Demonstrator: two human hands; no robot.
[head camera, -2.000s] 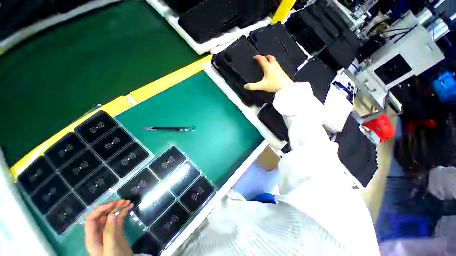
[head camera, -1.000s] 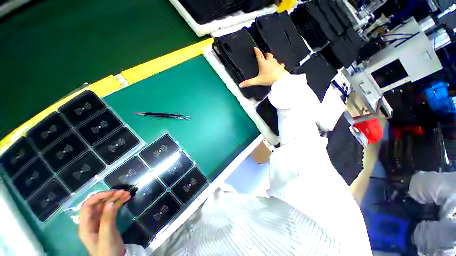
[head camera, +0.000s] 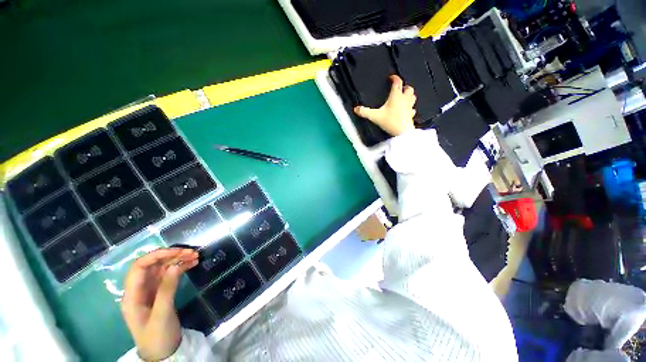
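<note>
Black panels with pale wave symbols (head camera: 110, 185) lie in a grid on a shiny clear carrier sheet at the left. A second group (head camera: 234, 288) lies nearer me, with strong glare across it. My left hand (head camera: 159, 293) is over that group's left edge, thumb and fingertips together. A dark sliver shows at the fingertips; whether they hold it is unclear. My right hand (head camera: 393, 109) rests on a black housing (head camera: 372, 67) in the stacked rows at the upper right, thumb and fingers apart. Crinkly clear film (head camera: 113, 286) lies beside my left hand.
Dark tweezers (head camera: 251, 153) lie on the green mat (head camera: 297, 127). Yellow tape (head camera: 262, 85) crosses the mat's far side. A white foam tray (head camera: 347, 124) edges the housings. A red object (head camera: 520, 213) and a grey-white machine (head camera: 559, 138) are at the right. Another person's pale sleeve (head camera: 609, 304) shows lower right.
The camera view has shifted, moving the bench and tray in the picture. Both hands keep much the same places over the panels and the housings.
</note>
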